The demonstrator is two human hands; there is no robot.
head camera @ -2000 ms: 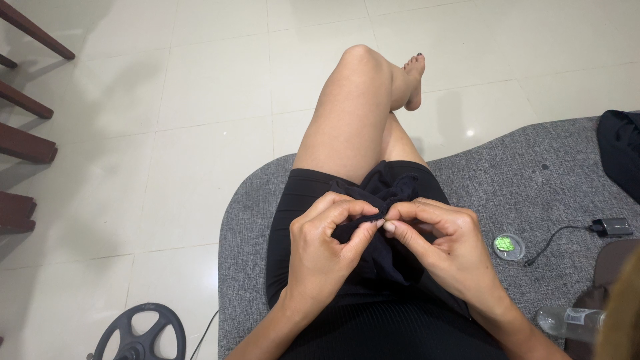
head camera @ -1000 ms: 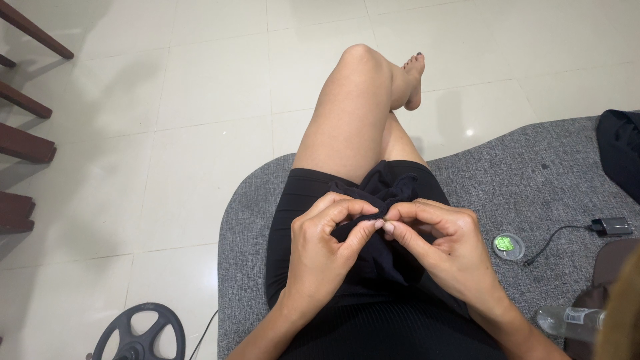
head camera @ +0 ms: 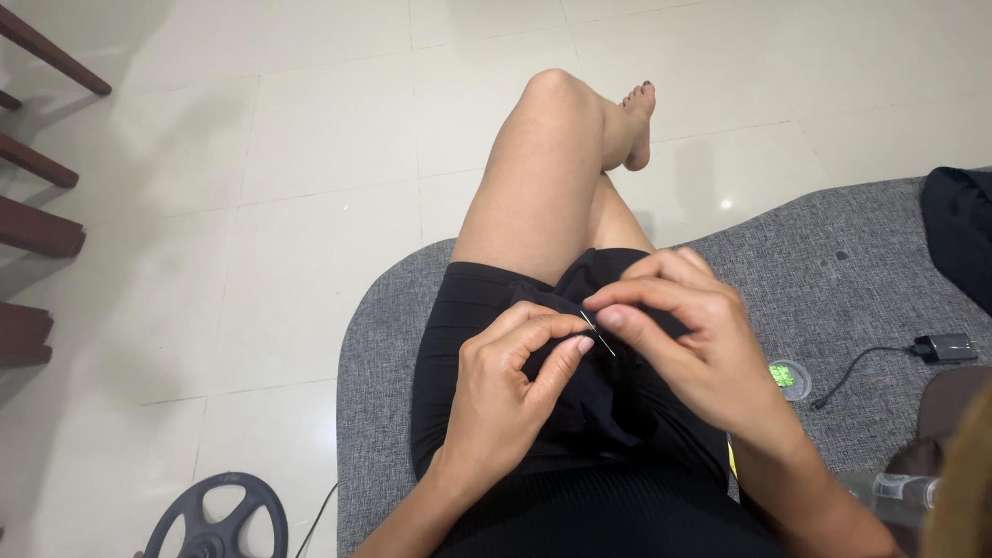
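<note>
A thin metal needle (head camera: 607, 346) slants between my two hands, above a dark cloth (head camera: 577, 395) lying on my lap. My left hand (head camera: 515, 380) has thumb and forefinger pinched at the needle's middle, close to the cloth. On the other side, my right hand (head camera: 682, 333) is raised with thumb and forefinger around the needle's upper end, a small gap between them; whether they touch it or hold a thread cannot be told. Black shorts (head camera: 457, 333) show under the cloth.
On the grey upholstered seat (head camera: 380, 349), a small round container with green contents (head camera: 790, 380), a black adapter with cable (head camera: 945, 348), a clear bottle (head camera: 899, 492) and dark fabric (head camera: 961, 225) lie to the right. A wheel-shaped base (head camera: 217, 519) and wooden furniture legs (head camera: 39, 225) stand left.
My fingertips, earlier together over the cloth, have come apart. My right hand has risen and its fingers have spread. The needle now shows plainly.
</note>
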